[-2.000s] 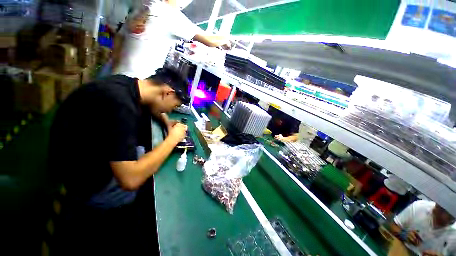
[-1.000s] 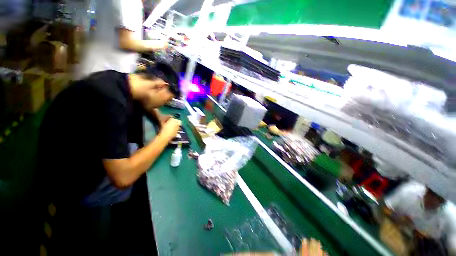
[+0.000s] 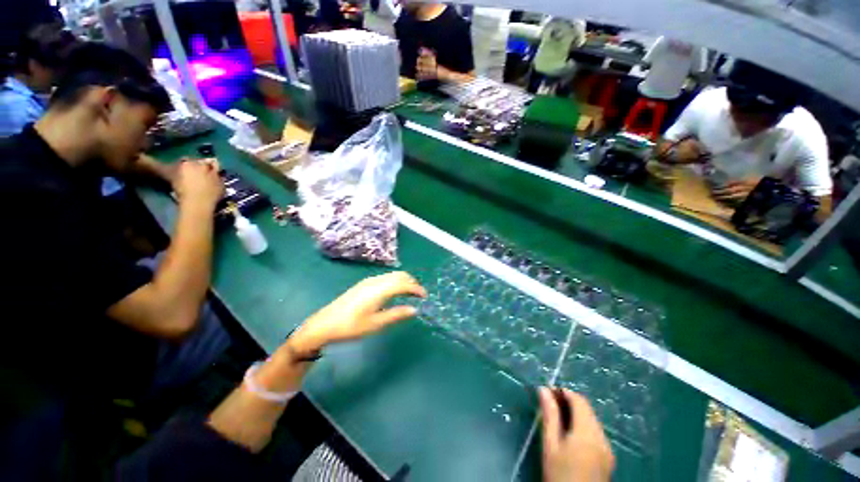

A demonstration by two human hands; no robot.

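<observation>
The clear blister tray lies on the green bench across a white strip, with dark parts in its far row. My left hand is open and empty over the bench at the tray's left end, fingers apart and pointing at its corner. My right hand is at the tray's near edge, with a small dark object between thumb and fingers; what it is cannot be told. Tiny pale bits lie on the bench left of my right hand.
A clear bag of pinkish metal parts stands beyond my left hand, with a white dropper bottle and an open carton near it. A flat bag lies at right. A person works close at left; others sit across the bench.
The view has swung right and down toward the bench. Both my hands have come into view. The loose dark part seen on the bench before no longer shows there.
</observation>
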